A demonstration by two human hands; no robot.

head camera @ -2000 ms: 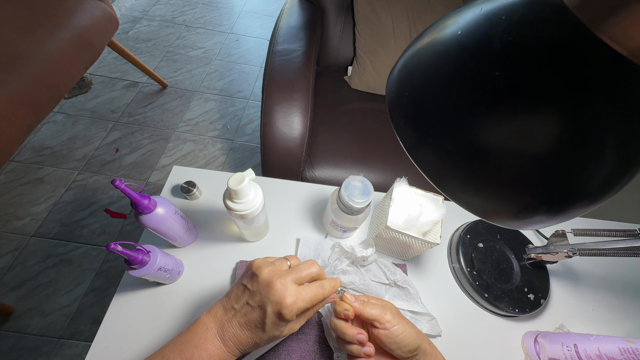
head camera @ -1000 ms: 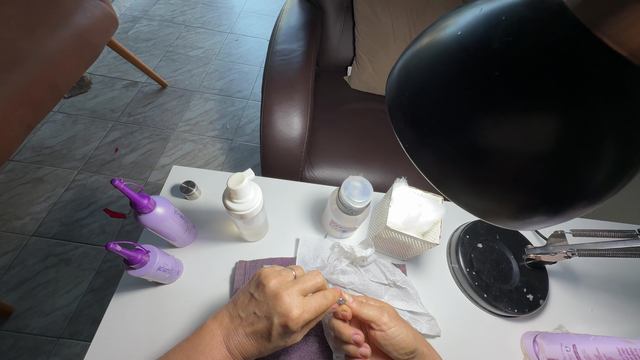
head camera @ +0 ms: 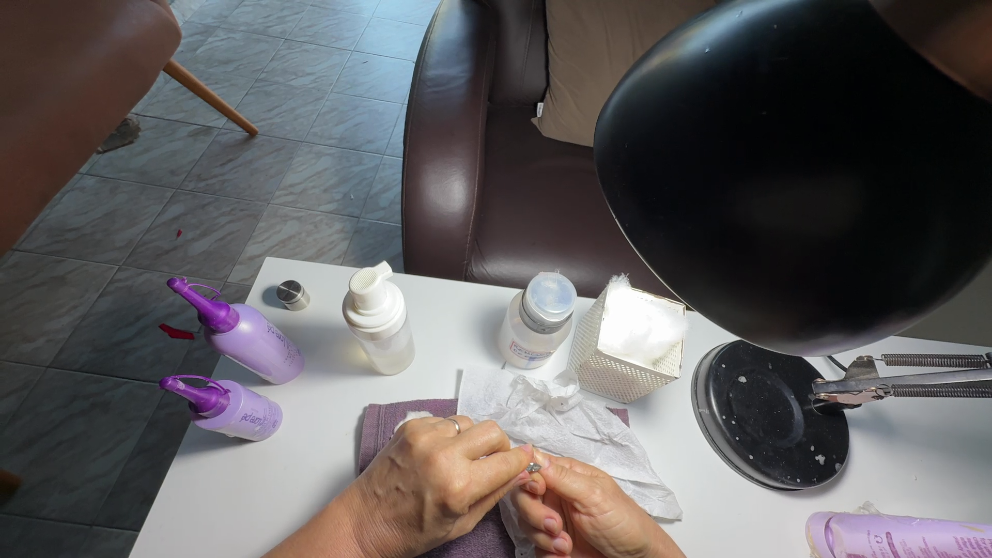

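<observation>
My left hand (head camera: 438, 477), with a ring on one finger, is bent over the purple towel (head camera: 380, 426), its fingertips meeting those of my right hand (head camera: 577, 500). A small shiny metal piece (head camera: 533, 467) shows between the two hands' fingertips; which hand grips it I cannot tell. The fingers of my right hand are curled, palm side partly up. Beneath and behind the hands lies a crumpled white tissue (head camera: 604, 449) on the towel. A bit of white cotton (head camera: 412, 416) peeks out behind my left hand.
Two purple squeeze bottles (head camera: 260, 341), a metal cap (head camera: 293, 294), a white pump bottle (head camera: 380, 325), a clear dispenser bottle (head camera: 537, 322) and a box of cotton (head camera: 639, 333) line the white table. A black lamp (head camera: 798, 178) overhangs the right; its round base (head camera: 771, 418) is near a lilac bottle (head camera: 899, 535).
My left hand has shifted slightly, and white cotton now shows behind it. The fingertips of both hands stay together around the small metal piece.
</observation>
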